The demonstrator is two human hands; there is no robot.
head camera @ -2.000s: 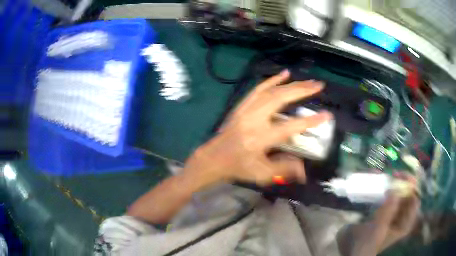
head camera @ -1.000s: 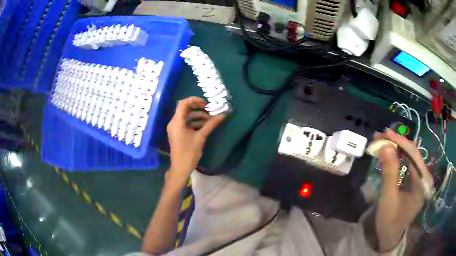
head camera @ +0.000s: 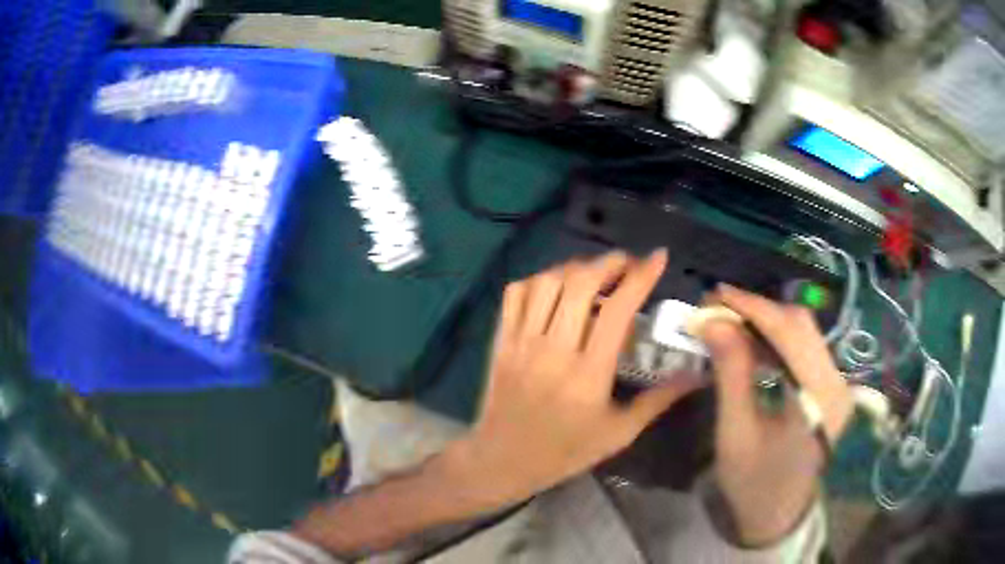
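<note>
A white charger [head camera: 674, 327] sits at the white test socket [head camera: 650, 358] on the black fixture box [head camera: 705, 237]. My right hand [head camera: 771, 402] holds the cream plug of the output test lead [head camera: 711, 320] against the charger's right end. My left hand [head camera: 562, 375] is palm down over the socket's left part, fingers spread, with index finger and thumb on either side of the charger. Its palm side is hidden, so I cannot tell if it holds anything. A row of chargers [head camera: 375, 193] lies on the green mat.
A blue tray [head camera: 292, 187] filled with rows of chargers is at the left. A beige meter [head camera: 595, 44] and a pale box with a blue display [head camera: 838, 152] stand at the back. Thin test wires [head camera: 909, 320] tangle at the right. A black cord [head camera: 457, 165] crosses the mat.
My left hand has moved right, from the end of the charger row to the socket. My right hand has moved left, bringing the lead's plug to the charger. The view has shifted.
</note>
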